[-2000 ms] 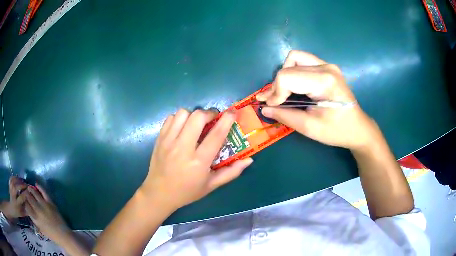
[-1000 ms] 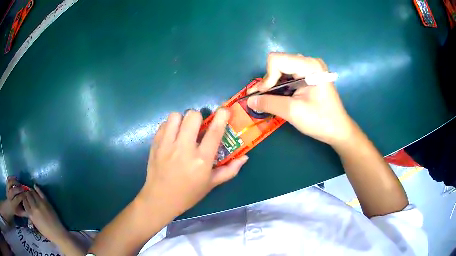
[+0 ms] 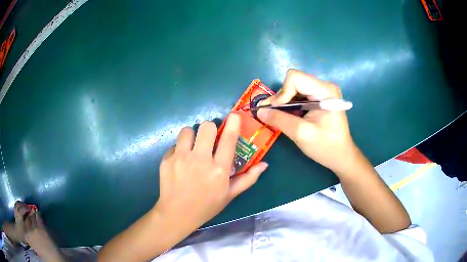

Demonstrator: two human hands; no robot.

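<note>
An orange housing (image 3: 263, 137) lies tilted on the green table, its open side up. My left hand (image 3: 202, 171) grips its lower end, with fingers along the left rim and the thumb at the right edge. A green circuit board (image 3: 246, 149) shows partly beside my left fingers. A black ring speaker (image 3: 260, 98) sits at the upper end, partly hidden by my right fingers. My right hand (image 3: 310, 115) holds tweezers (image 3: 335, 104), dark toward the tips and white at the rear, with the tips at the speaker's left side.
The glossy green table (image 3: 128, 56) has a pale strip (image 3: 38, 38) at the far left. Other orange units lie at the left edge (image 3: 6, 47) and upper right (image 3: 431, 9). Another person's hands (image 3: 26, 222) hold something small and red at the lower left.
The housing has turned more upright under my left hand. The speaker shows more. The tweezers have moved down and lie flatter, tips at the speaker's left. The waiting units have shifted toward the picture's edges.
</note>
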